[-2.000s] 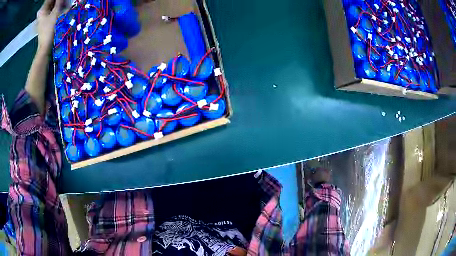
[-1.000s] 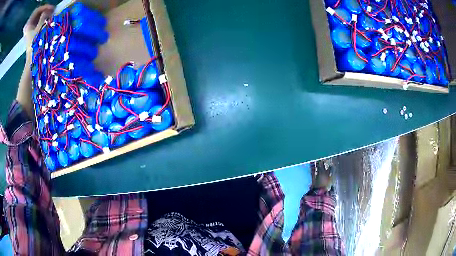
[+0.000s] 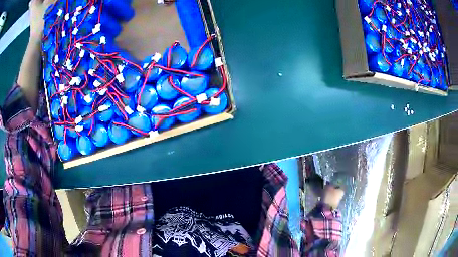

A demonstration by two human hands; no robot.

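Observation:
An open brown carton (image 3: 148, 133) stands on the green bench in front of me. It is packed with blue battery packs (image 3: 168, 86) with red leads and small white plugs. Some bare carton floor shows towards its back, with a blue pack lying along the right wall. My left hand (image 3: 39, 11) is at the carton's far left side, blurred and partly cut off by the top edge; its fingers are unclear. My right hand (image 3: 333, 194) is low at the right, below the bench edge, small and blurred; no held thing can be made out.
A second open carton (image 3: 357, 47) of blue packs stands at the back right of the green bench (image 3: 281, 118). Small white bits (image 3: 408, 109) lie near it. Brown cartons (image 3: 419, 185) and shiny clear plastic wrap (image 3: 369, 175) are beside the bench at right. A pale curved rail (image 3: 17, 34) shows at upper left.
The view has shifted, so both cartons appear further right than one second ago. My right hand shows more clearly and sits lower in the picture. My left hand stays by the near carton's left side.

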